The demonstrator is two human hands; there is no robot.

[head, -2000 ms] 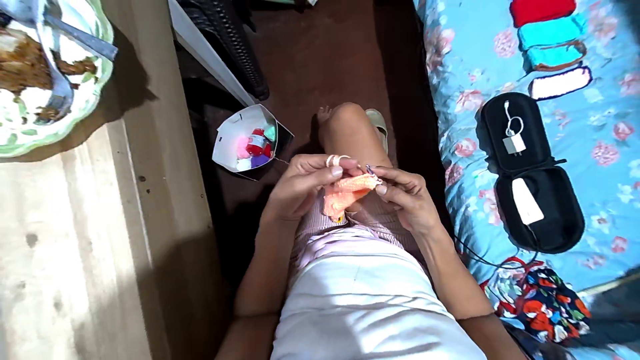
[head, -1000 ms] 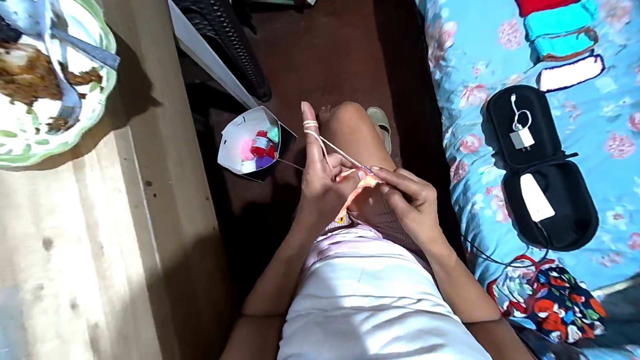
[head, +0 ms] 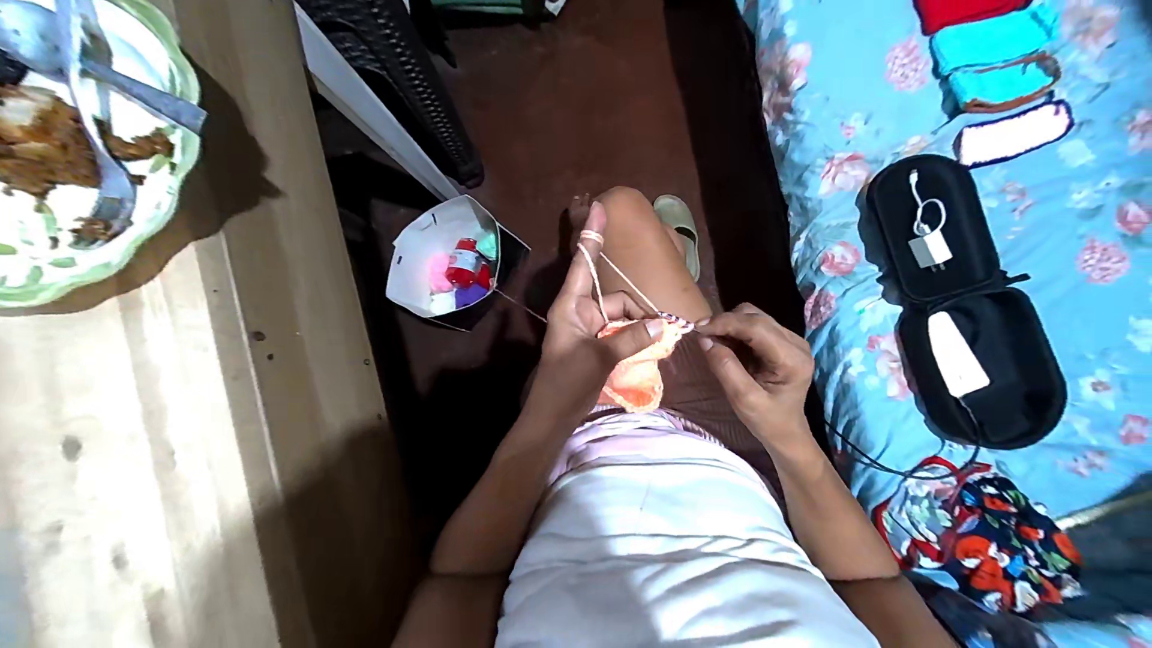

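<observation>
My left hand (head: pixel 598 310) pinches the upper edge of a small peach crocheted piece (head: pixel 637 378) between thumb and fingers, above my lap. Pale yarn (head: pixel 630 279) is wound round its raised index finger and runs down to the work. My right hand (head: pixel 756 360) is at the right end of the piece, its thumb and fingers closed on a thin tool, likely a crochet hook, mostly hidden by the fingers. Pinkish loops (head: pixel 673 319) sit beside the right fingertips. A yarn strand runs from near my left hand to a white box (head: pixel 414 261) holding several coloured yarn balls (head: pixel 464 263).
A wooden table (head: pixel 198 432) at left bears a green-rimmed plate (head: pixel 184 180) with food and cutlery. At right, a bed with a floral sheet (head: pixel 837 81) holds an open black case (head: pixel 1035 360), a white charger (head: pixel 930 250), crocheted pieces (head: pixel 990 45) and patterned cloth (head: pixel 999 540). A dark chair (head: pixel 405 90) stands ahead.
Two seconds ago my left index finger was bent near the work; since then it has risen, with yarn stretched from it. My right hand remains at the right end of the peach piece.
</observation>
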